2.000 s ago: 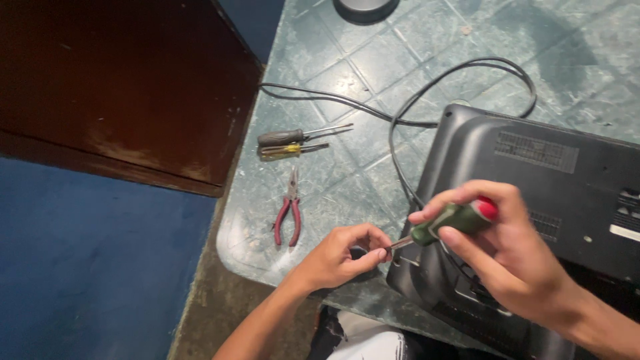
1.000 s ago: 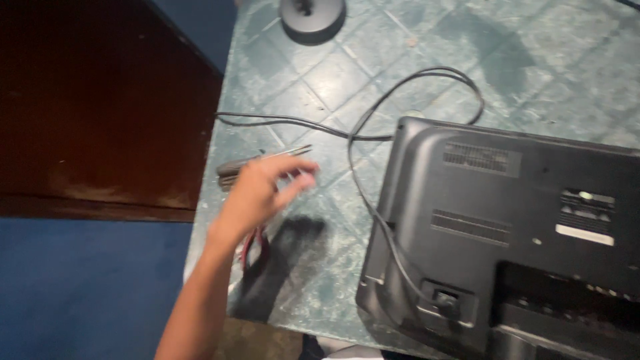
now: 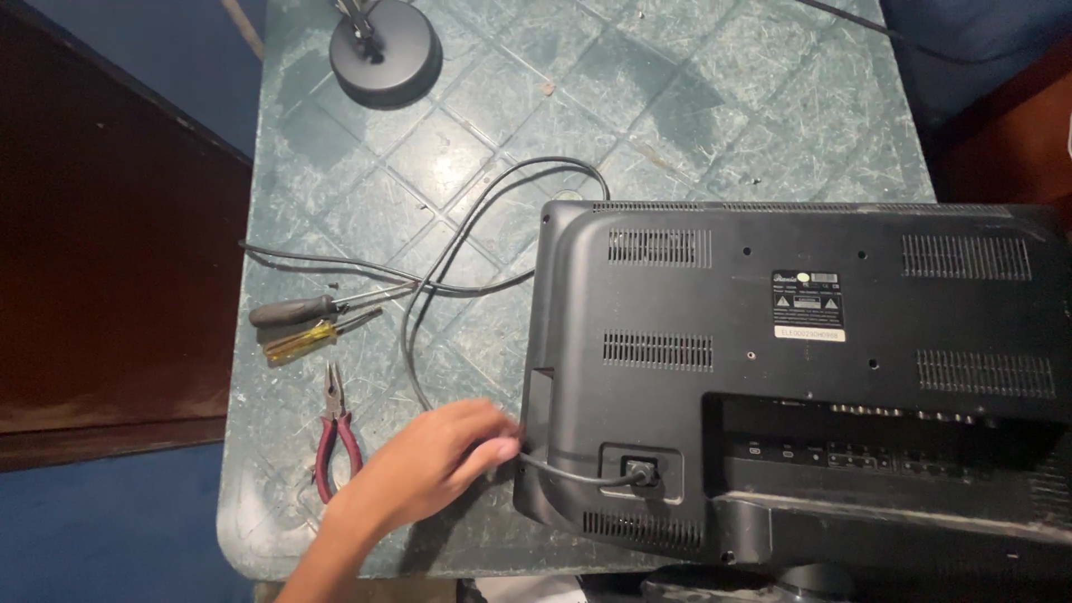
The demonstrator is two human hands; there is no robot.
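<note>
My left hand (image 3: pixel 440 461) is at the left edge of a black flat-screen TV (image 3: pixel 653 306), which lies with its back up. Its thumb and fingers are close together beside the black power cord (image 3: pixel 578 480); blur hides whether they grip it. The cord runs behind the hand and plugs into the TV's lower left. Left of the hand, red-handled needle-nose pliers (image 3: pixel 337 440) lie on the table. Above them are a grey-handled screwdriver (image 3: pixel 297 311) and a yellow-handled screwdriver (image 3: pixel 301 342). My right hand is out of view.
The TV covers the right part of the scratched green table (image 3: pixel 469 75). A round black lamp-like base (image 3: pixel 389 54) stands at the top left. The cord loops across the table's middle and over its left edge. A dark red panel (image 3: pixel 109 251) is beyond that edge.
My left hand has moved from the loose screwdrivers right to the TV's edge. My right hand, which held a green-and-red screwdriver two seconds ago, has left the view. The view has shifted.
</note>
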